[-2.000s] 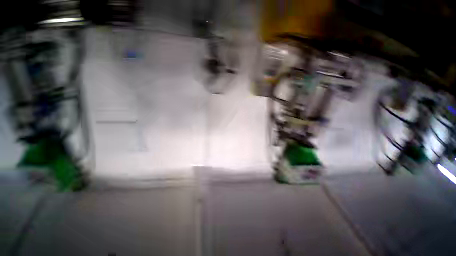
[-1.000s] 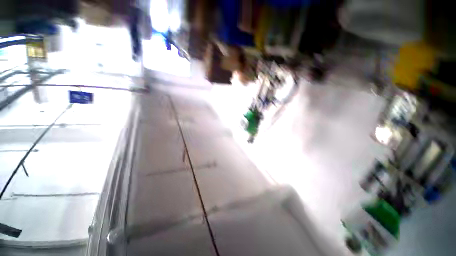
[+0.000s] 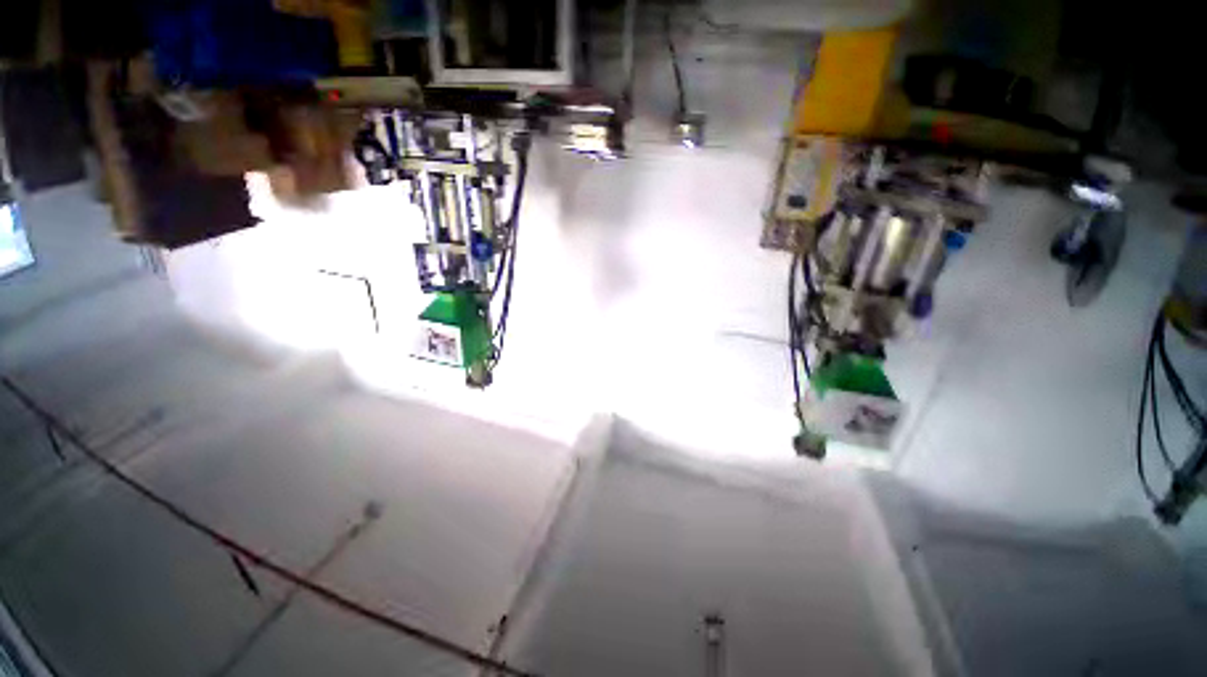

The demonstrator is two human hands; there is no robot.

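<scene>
The picture is upside down and no hand shows in it. A vertical press with steel columns hangs from a yellow base at the right, its green-and-white block at the far end. A second such press stands left of centre, also with a green-and-white block. Black hoses loop beside it. Neither of my hands is in view, and nothing is seen being held.
Brown cartons and a blue crate lie at the upper left. A wall fan is at the right. More black hoses hang at the right edge. The ceiling fills the bottom, with a thin dark line at left.
The view has swung and tilted. The hanging blue sign has left the picture; both presses now stand nearly straight, and the cartons and blue crate lie further left. The picture is sharper.
</scene>
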